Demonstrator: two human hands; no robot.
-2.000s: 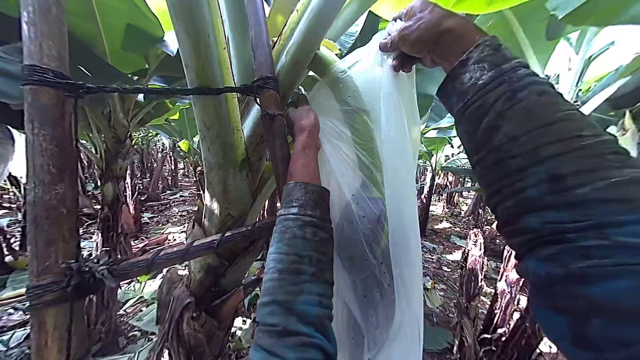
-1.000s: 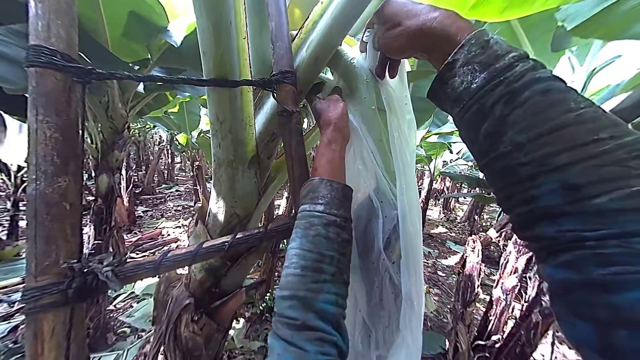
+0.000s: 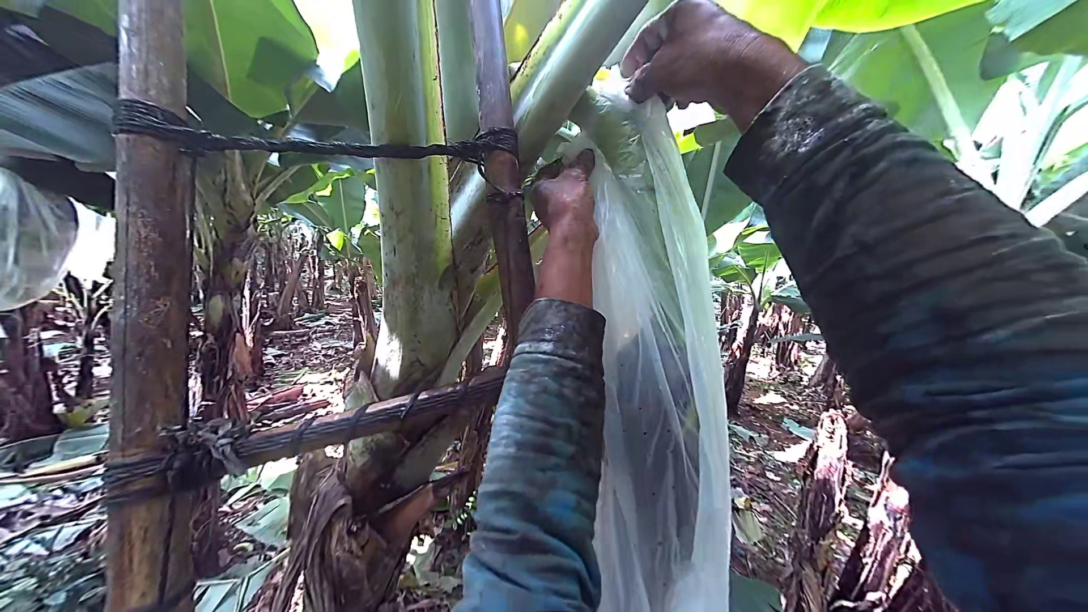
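A translucent plastic bag [image 3: 654,365] hangs around a stalk [image 3: 608,127] of the banana plant, with a darker shape dimly visible inside it. My right hand [image 3: 710,55], raised at the upper right, pinches the bag's top edge. My left hand [image 3: 565,191] is closed at the bag's upper left edge, beside the stalk and just right of a thin wooden pole [image 3: 510,221]; its fingertips grip the gathered plastic there. Behind the pole rises the thick green banana pseudostem [image 3: 412,212].
An upright pole [image 3: 153,306] stands at the left, joined by black cord [image 3: 340,150] to the thin pole and lashed to a slanting crosspiece [image 3: 365,422]. Another plastic-covered bundle [image 3: 34,242] hangs far left. Dry stumps [image 3: 820,510] stand at the lower right; broad leaves hang overhead.
Over the two seconds, the bag's top has been drawn together into narrower folds around the stalk. Both hands remain near the top of the bag.
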